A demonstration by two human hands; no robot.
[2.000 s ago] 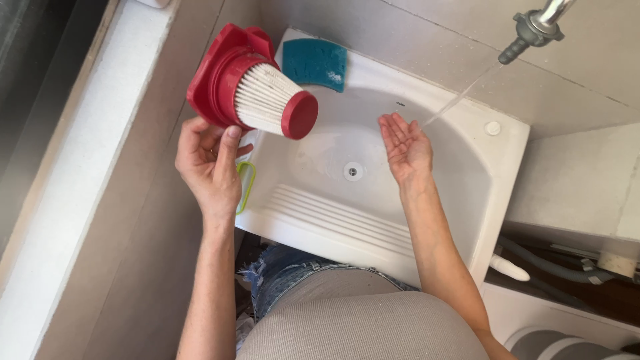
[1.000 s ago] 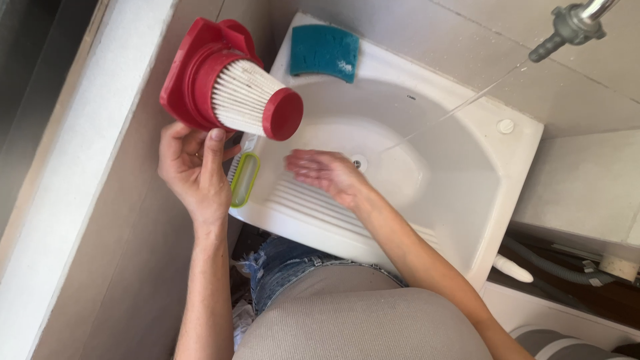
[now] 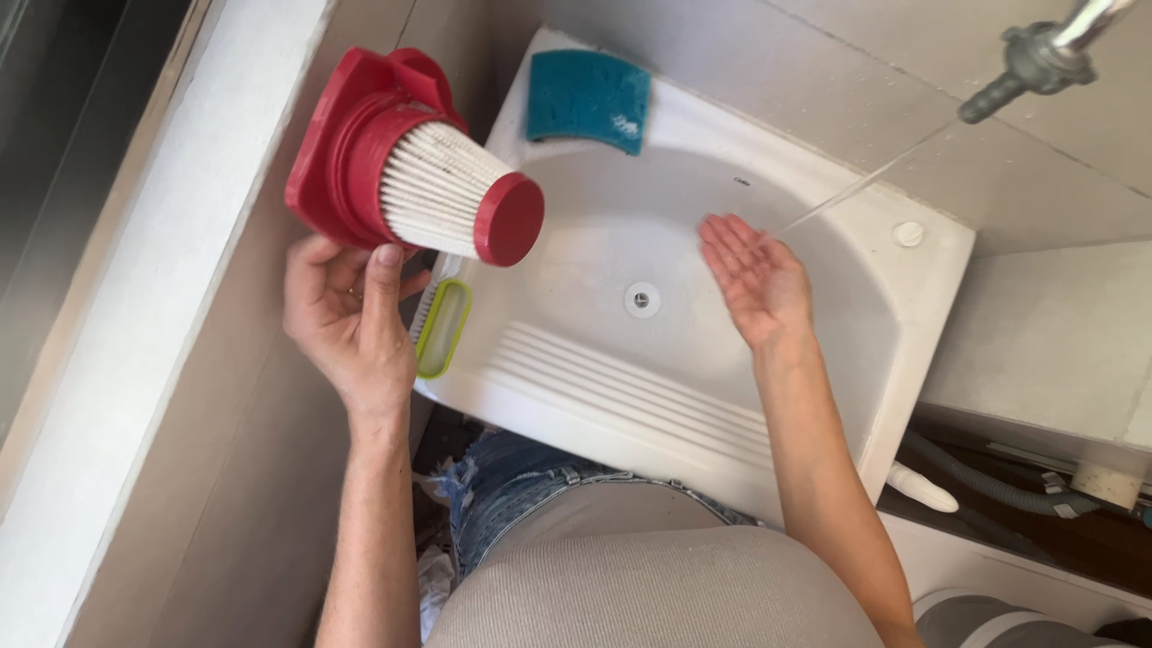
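My left hand (image 3: 360, 315) grips the red rim of a pleated vacuum cleaner filter (image 3: 441, 193), a white cone with a red base and red end cap. The filter is tilted, its cap towards the basin. My right hand (image 3: 756, 274), palm up with its fingers extended and holding nothing, is over the white laundry sink (image 3: 612, 243). A thin stream of water (image 3: 868, 184) runs from the grey tap nozzle (image 3: 994, 94) down to the fingers of my right hand.
A blue sponge (image 3: 589, 99) lies on the sink's back left corner. A green-rimmed scrubbing brush (image 3: 444, 328) rests on its left edge. The drain (image 3: 642, 300) and washboard ridges (image 3: 630, 387) are below. A wall ledge (image 3: 180, 234) runs along the left.
One second ago my right hand was over the washboard ridges, below the filter; it has moved right, to the water stream. My left hand still holds the filter.
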